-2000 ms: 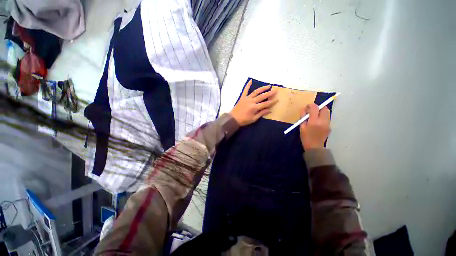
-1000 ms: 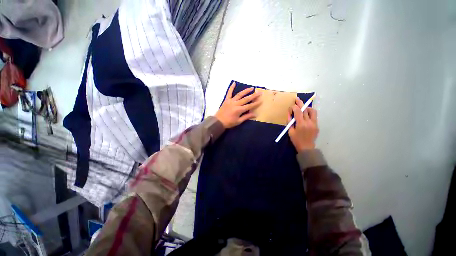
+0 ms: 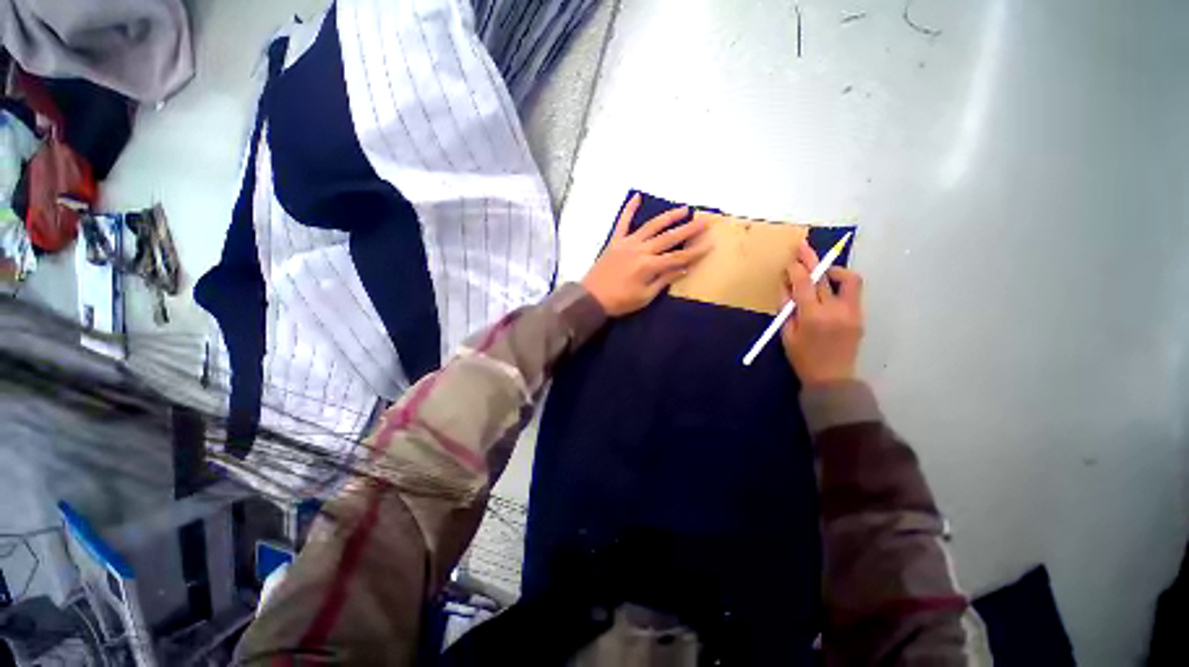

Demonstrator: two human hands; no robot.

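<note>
A dark navy trouser panel (image 3: 678, 430) lies flat on the white table, its short edge away from me. A tan card template (image 3: 741, 265) lies across it near that edge. My left hand (image 3: 642, 267) is flat with fingers spread, fingertips on the template's left end and the palm on the cloth. My right hand (image 3: 822, 319) holds a white marking pen (image 3: 769, 335) slantwise, its yellowish tip up at the panel's far right corner. The right fingers touch the template's right end.
White striped pieces (image 3: 489, 196) with navy shapes lie at left on the table (image 3: 1017, 326). A striped grey bundle (image 3: 537, 39) is beyond them. Red-orange cloth (image 3: 59, 193) and metallic tools (image 3: 154, 250) lie far left. Dark cloth (image 3: 1027, 623) is at lower right. Blurred strands cross the left side.
The whole view has shifted a little between frames. The left hand stays on the template. The right hand still holds the pen, its tip now at the panel's corner and the pen somewhat steeper than at first.
</note>
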